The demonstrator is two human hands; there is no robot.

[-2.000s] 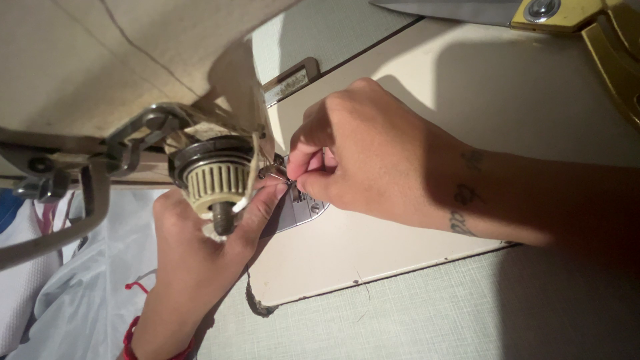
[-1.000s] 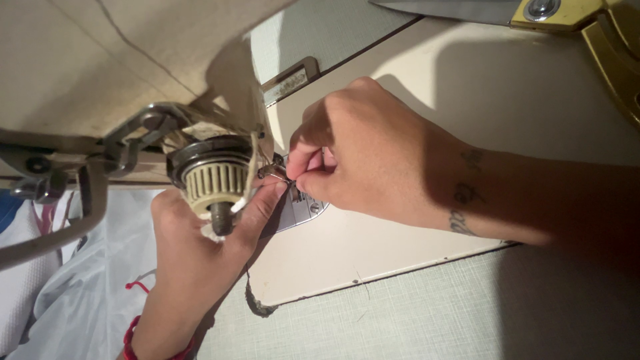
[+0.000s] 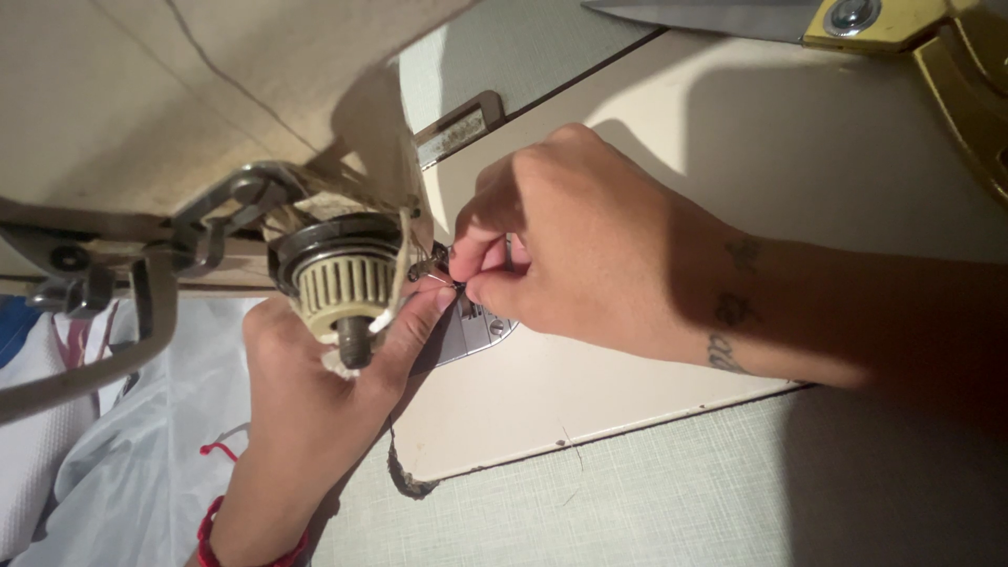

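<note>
Both my hands meet at the needle area of a sewing machine (image 3: 236, 94). My right hand (image 3: 567, 236) reaches in from the right, thumb and index finger pinched together above the metal needle plate (image 3: 472, 323); something fine, perhaps thread, is at the fingertips, too small to tell. My left hand (image 3: 331, 409), with a red bracelet (image 3: 209, 535) at its wrist, comes from below, its thumb tip beside the right fingertips. The rest of its fingers are hidden behind the ribbed thread tension dial (image 3: 346, 291). The needle itself is not clearly visible.
Large scissors with yellow metal handles (image 3: 945, 71) lie at the upper right on the pale machine bed (image 3: 504, 402). A curved metal lever (image 3: 157, 315) stands at the left. White and blue fabric (image 3: 150, 465) is at the lower left, with a short red cord (image 3: 218, 450).
</note>
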